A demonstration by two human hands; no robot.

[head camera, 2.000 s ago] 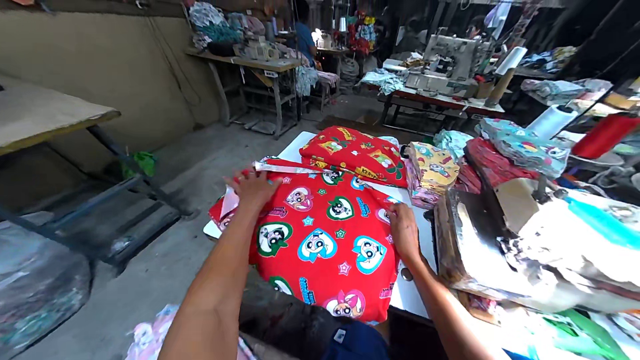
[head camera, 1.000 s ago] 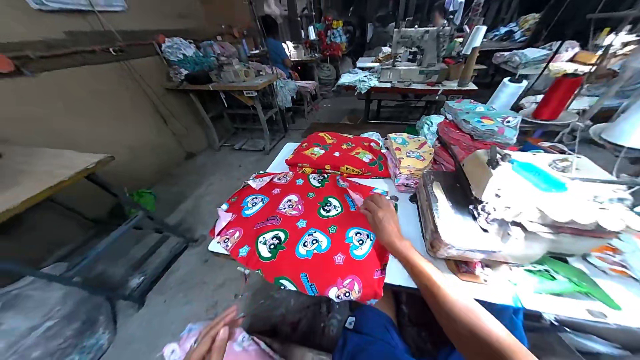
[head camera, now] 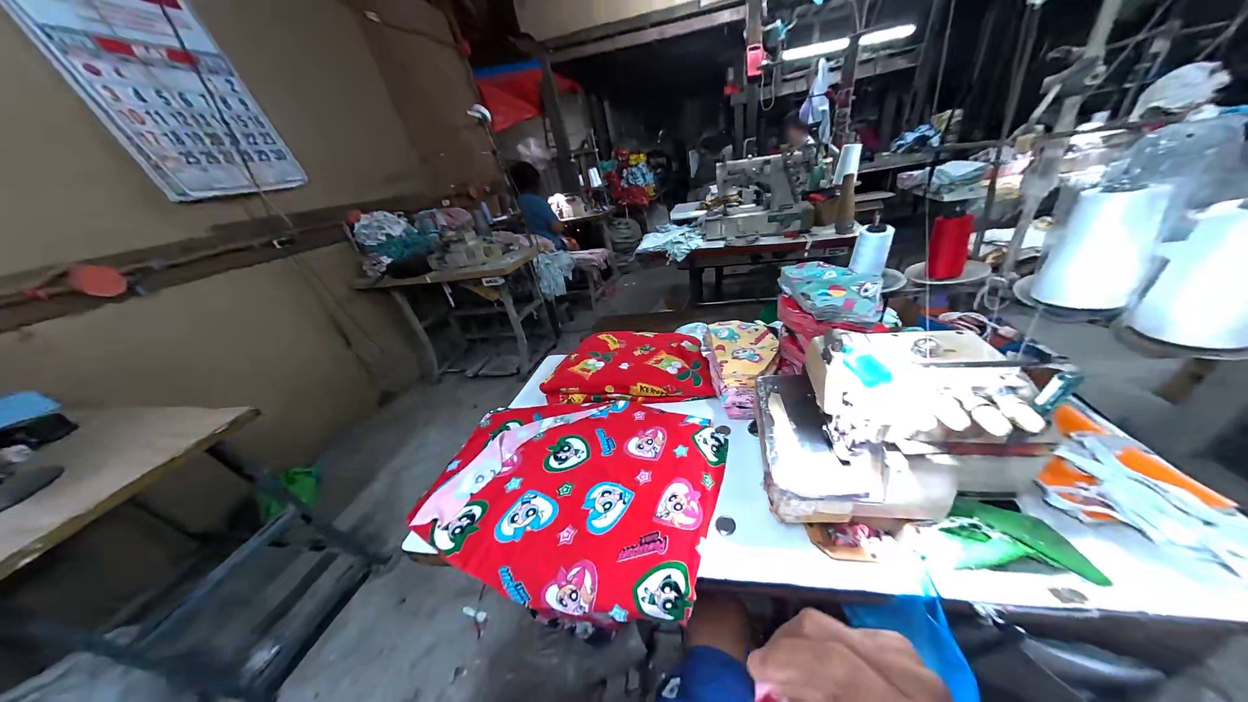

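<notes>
Red cloth printed with cartoon hearts and stars [head camera: 595, 507] lies on the left end of the white table [head camera: 741, 556], hanging over its front edge, with a paler pink underside folded up at its left. At the bottom edge is one hand, which looks like my right hand [head camera: 843, 658], bent, blurred and cut off by the frame. It is beside my knee, below the table's edge; a small pink bit shows by it, and whether it grips anything is unclear. My left hand is out of view. Behind the cloth sits a folded red printed bundle [head camera: 634, 366].
An overlock-type sewing machine [head camera: 916, 419] stands on the table, with yellow printed pieces [head camera: 743, 361] beside it. Green fabric [head camera: 1033, 541] and orange-white scraps [head camera: 1141, 487] lie at right. Thread cones [head camera: 1102, 249] stand behind. Another table [head camera: 117, 458] is at left; a person [head camera: 538, 210] sits farther back.
My right hand has left the red cloth and is now low at the bottom edge. My left hand, earlier low by pink fabric, is out of view. The view has tilted up and swung right.
</notes>
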